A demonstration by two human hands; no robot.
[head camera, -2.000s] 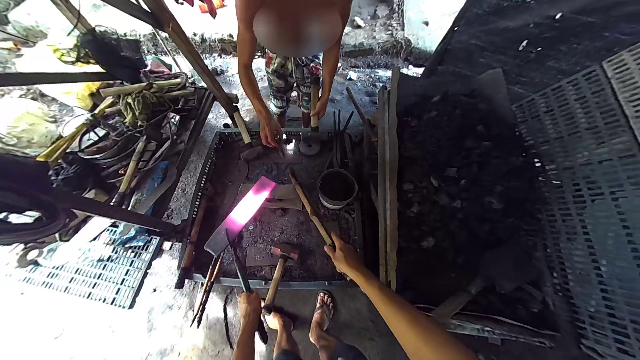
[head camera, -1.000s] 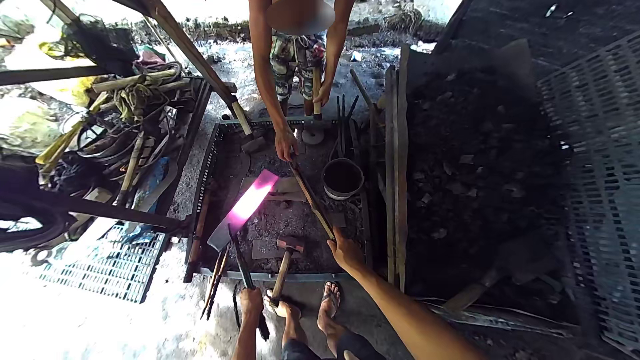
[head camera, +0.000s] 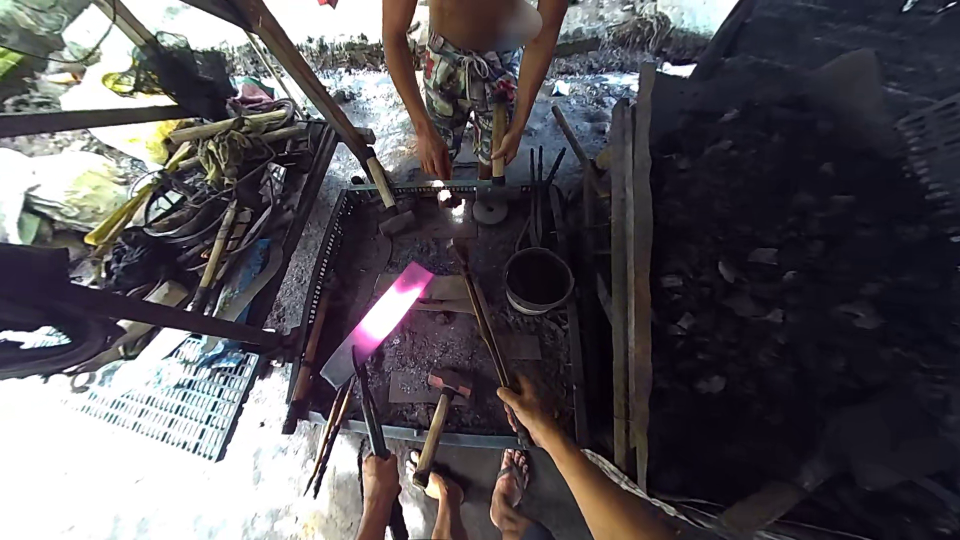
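My left hand (head camera: pixel 380 480) is closed around the handles of dark metal tongs (head camera: pixel 369 409), whose jaws meet a flat metal bar (head camera: pixel 386 315). The bar glows pink-white over most of its length and is dark at its lower left end. In my right hand (head camera: pixel 526 409) is a long thin tool (head camera: pixel 487 330) with a small head at its far end; its exact kind I cannot tell. Between my hands a hammer (head camera: pixel 450 386) with a reddish head and wooden handle leans over the near edge of the metal-framed bed.
Across the bed (head camera: pixel 420 433) stands a person (head camera: pixel 480 82), one hand on an upright hammer handle (head camera: pixel 499 142). A round bucket (head camera: pixel 538 279) is at the bed's right, a sledgehammer (head camera: pixel 394 217) at its far left. Wooden boards (head camera: pixel 630 300) border dark charcoal (head camera: pixel 750 315) on the right.
The other person's hand, which was at the far end of my right hand's tool one second ago, has drawn back to the bed's far edge. The glowing bar stays in the tongs.
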